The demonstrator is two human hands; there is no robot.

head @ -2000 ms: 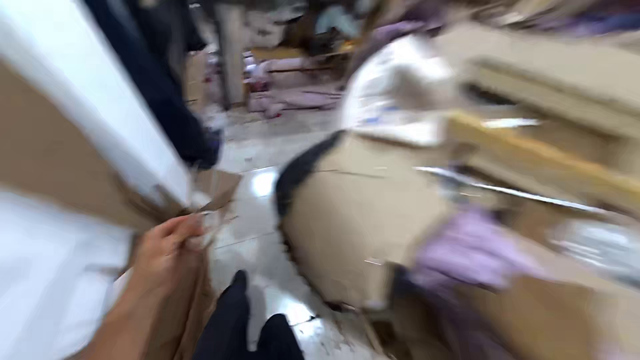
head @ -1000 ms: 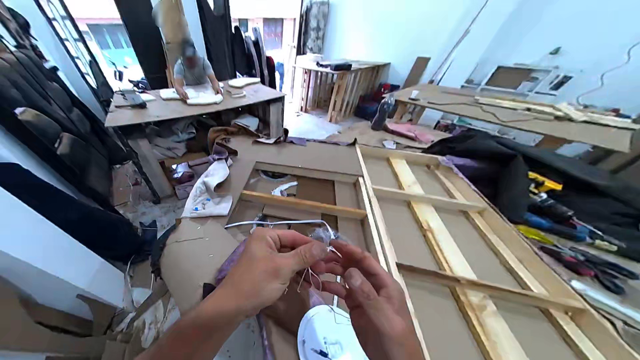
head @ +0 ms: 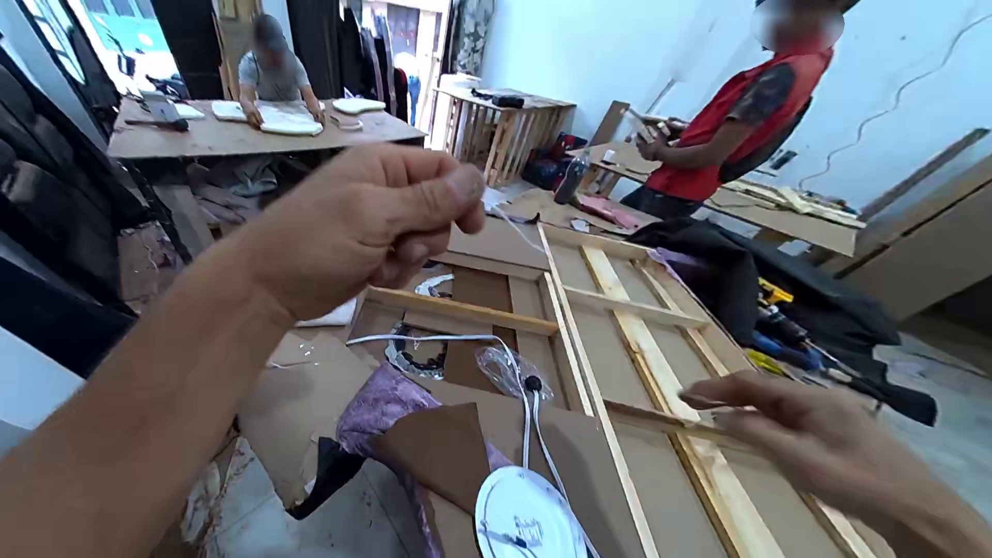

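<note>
My left hand [head: 372, 221] is raised at centre left, thumb and fingers pinched at the start of a thin white strand [head: 515, 226] that trails down to the right. My right hand [head: 798, 434], blurred, is over the wooden frame [head: 643, 349] at lower right, fingers apart, with nothing visible in it. Between and below them lies a round white lamp-like disc [head: 527, 515] with a white cable [head: 535, 434]. Near a black round piece [head: 533, 383] on the cable is a clear plastic bag [head: 500, 368]. Purple fabric [head: 384, 407] lies beside brown board.
A person [head: 275, 77] works with white pieces at a table [head: 194, 143] at the back left. Another person in red [head: 736, 124] stands by a bench [head: 798, 221] at right. Pliers and other hand tools [head: 806, 349] lie on black fabric [head: 775, 263]. A bottle [head: 572, 177] stands behind the frame.
My hands, together over thin white wires one second ago, are now apart: the left is raised, the right is off to the right. The person in red has come into view.
</note>
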